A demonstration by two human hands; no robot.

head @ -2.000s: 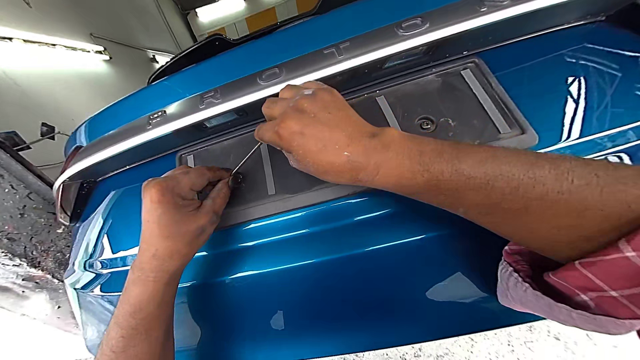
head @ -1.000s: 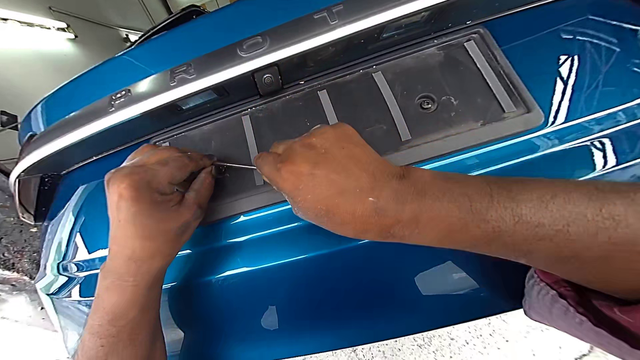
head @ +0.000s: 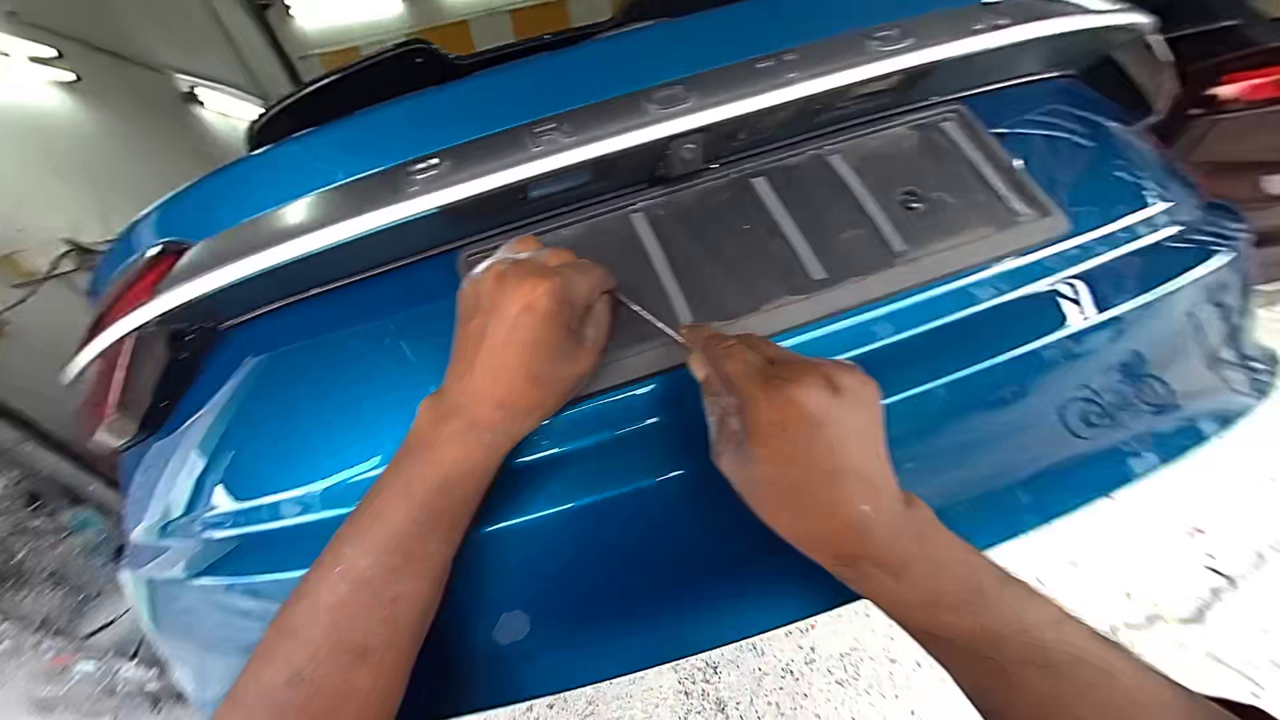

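Note:
A dark number plate base (head: pixel 730 230) with pale vertical strips is fixed on the blue car tailgate (head: pixel 600 550). My left hand (head: pixel 535 325) is closed at the base's left end, its fingertips at one end of a thin metal rod (head: pixel 650 318); what else they pinch is hidden. My right hand (head: pixel 790 420) grips the other end of this rod, in front of the base's lower edge. A round recessed fastener (head: pixel 911 199) shows in the right part of the base.
A bright trim strip (head: pixel 560 155) runs above the base, with a small camera (head: pixel 686 155) below it. Tail lamp (head: pixel 130 300) at left; clear film (head: pixel 190 500) covers the bumper. A second vehicle's red lamp (head: pixel 1245 85) shows at right.
My right hand has moved lower relative to the base, and the rod now slopes down to the right from my left fingertips. My left hand stays at the base's left part. The view has shifted.

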